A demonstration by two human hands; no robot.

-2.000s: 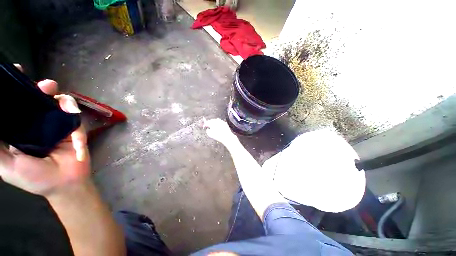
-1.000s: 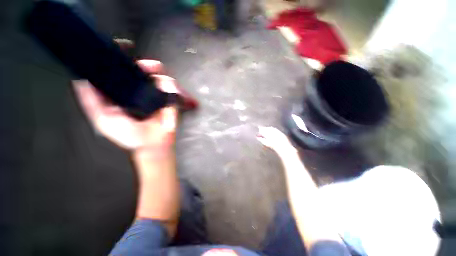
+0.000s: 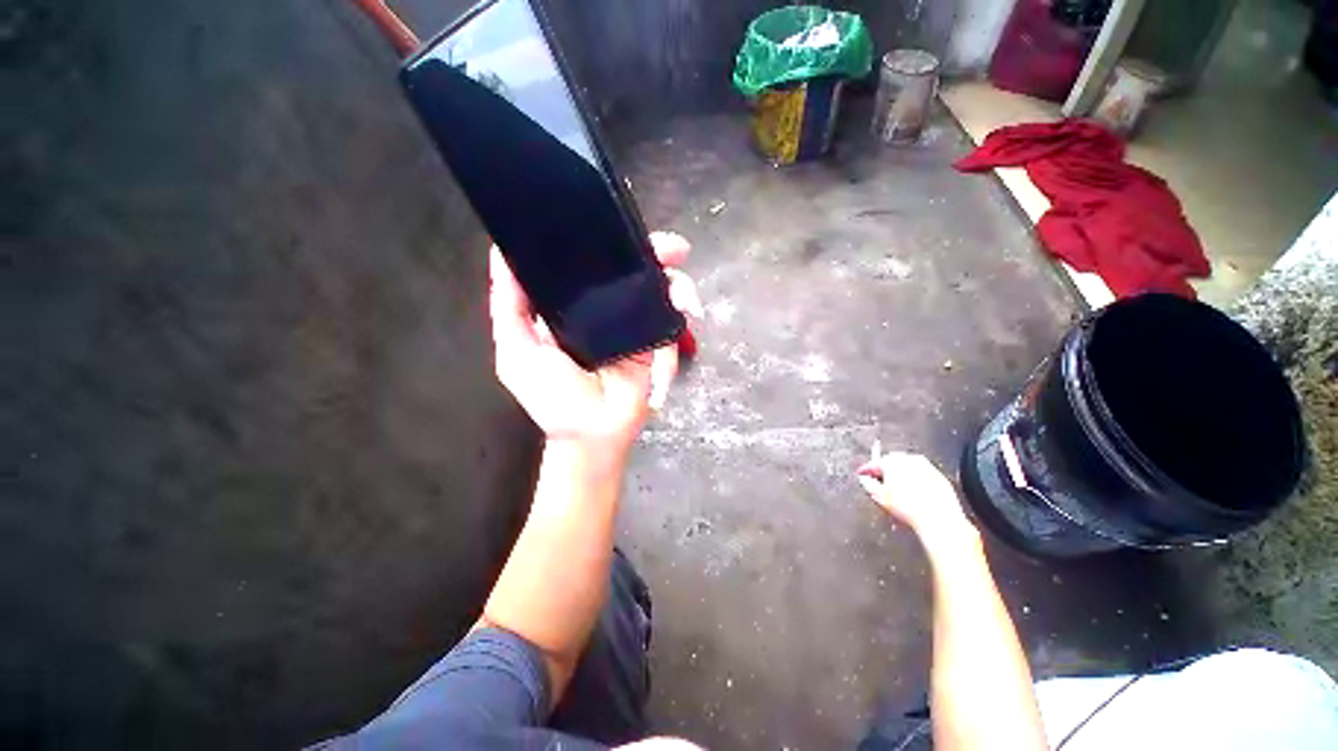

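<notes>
My left hand (image 3: pixel 580 367) holds a smartphone (image 3: pixel 543 191) upright and tilted, gripping its lower end. Its glossy screen is dark and mirrors pale light at the top. My right hand (image 3: pixel 917 492) is low over the floor, left of the black bucket, with curled fingers. A short, thin white cigarette (image 3: pixel 878 452) shows at its fingertips, small in the picture; the rest of it is hidden by the fingers.
The black bucket (image 3: pixel 1027 470) stands open at right. A red cloth (image 3: pixel 1093 198) lies at the doorway. A bin with green liner (image 3: pixel 800 118) and a stained can (image 3: pixel 905 99) stand behind. The white rounded object (image 3: pixel 1218 712) is lower right. A dark wall is left.
The view has swung left. My left hand and the phone have come from the left edge towards the middle, with the screen now showing. My right hand stays low beside the bucket.
</notes>
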